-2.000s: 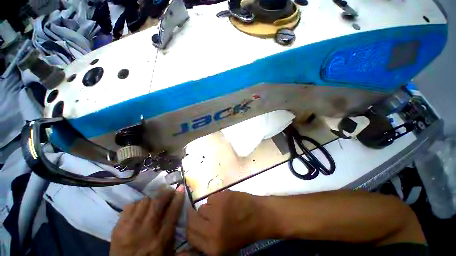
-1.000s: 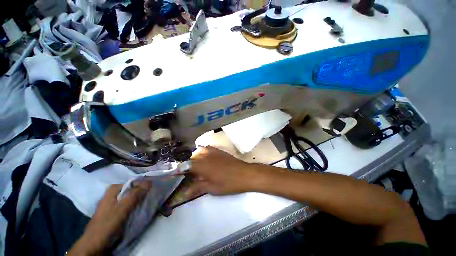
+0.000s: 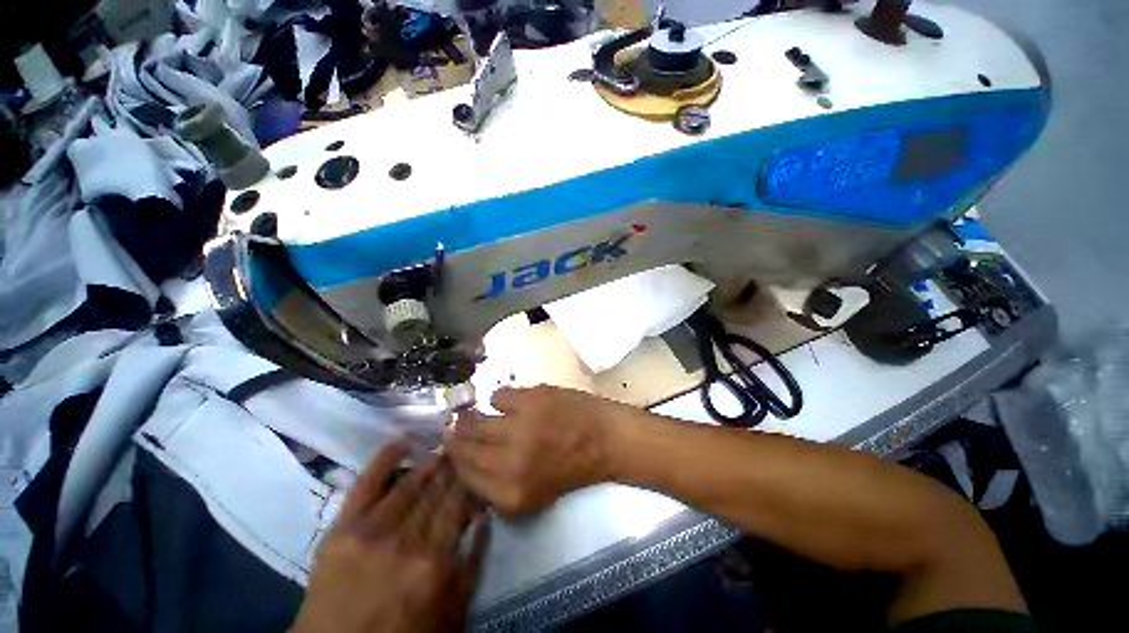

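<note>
A pale grey-white garment panel (image 3: 235, 414) with dark sections lies at the left and runs to the needle area of the sewing machine (image 3: 594, 186). The presser foot (image 3: 458, 396) is small and partly hidden by my fingertips. My left hand (image 3: 402, 538) is blurred, its fingers stretched towards the foot over the fabric; its grip is unclear. My right hand (image 3: 532, 451) is just right of the foot, fingers curled with the tips together at the fabric's edge. The cloth between my hands is mostly hidden.
Black-handled scissors (image 3: 747, 381) and a white scrap (image 3: 625, 319) lie under the machine arm. A dark round object (image 3: 885, 324) and tool tray (image 3: 990, 303) are at the right end. A plastic-wrapped bundle (image 3: 1052, 445) is beyond the table edge (image 3: 693, 538). Fabric (image 3: 124, 161) is heaped behind left.
A second ago my left hand held a lifted grey fold at lower left; it has moved right and closer to my right hand. The fold no longer shows. My right hand has shifted slightly down.
</note>
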